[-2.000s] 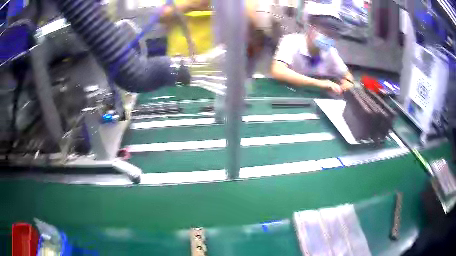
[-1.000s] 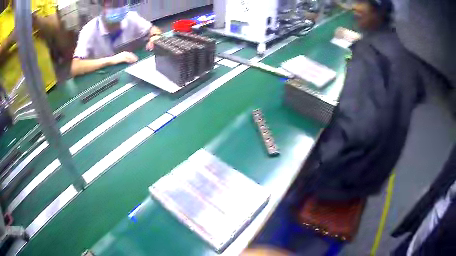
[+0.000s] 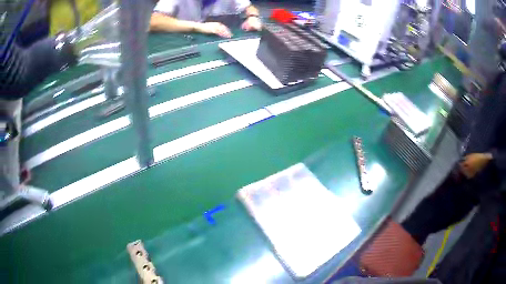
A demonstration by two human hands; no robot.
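Neither of my hands shows in the picture. A tan holed metal bar (image 3: 143,263) lies on the green mat at the bottom left, its near end cut off by the picture's edge. A flat, shiny clear plastic tray (image 3: 302,222) lies right of it, with strong white glare over its compartments. A second holed bar (image 3: 362,165) lies beyond the tray to the right, apart from it.
A blue L-shaped tape mark (image 3: 214,213) is between bar and tray. A grey post (image 3: 136,89) stands at left. A dark ribbed block (image 3: 291,52) sits on a white board (image 3: 249,60) across the bench, before a person's hands. Another ribbed stack (image 3: 408,145) and a dark-clothed person are at right.
The view swung right, then partly back left. The red and blue bins have left the picture; the tan bar is back at the bottom edge. The neighbouring person at right now stands farther toward the edge.
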